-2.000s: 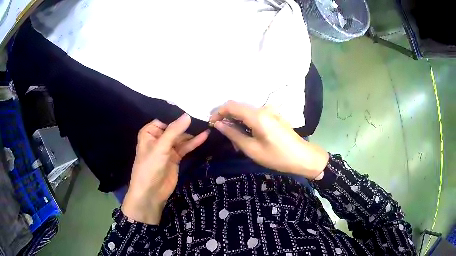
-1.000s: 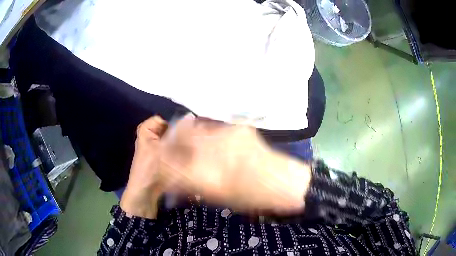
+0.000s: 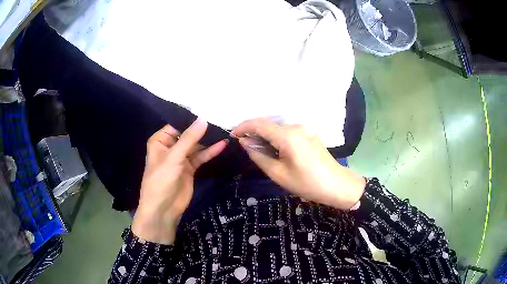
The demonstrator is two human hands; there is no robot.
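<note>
The dark garment (image 3: pixel 100 122) lies across my lap, with the bright white lining (image 3: pixel 222 61) spread over it. My left hand (image 3: pixel 172 172) pinches the dark folded edge (image 3: pixel 178 115) beside the lining, thumb on top. My right hand (image 3: pixel 300 161) is at the edge where dark and white cloth meet, thumb and forefinger closed together at its tip. A needle between them is too small to make out clearly. A dark and silvery tool (image 3: pixel 261 145) shows tucked in the right palm.
A clear waste bin (image 3: pixel 383 28) with white scraps stands at the upper right. Blue crates (image 3: pixel 33 183) and a grey box (image 3: pixel 61 161) are at the left. A yellow line (image 3: pixel 489 161) runs along the green floor (image 3: pixel 411 133) at the right.
One second ago my right hand was blurred and across my left hand. It is now back to the right at the cloth edge, much as two seconds ago.
</note>
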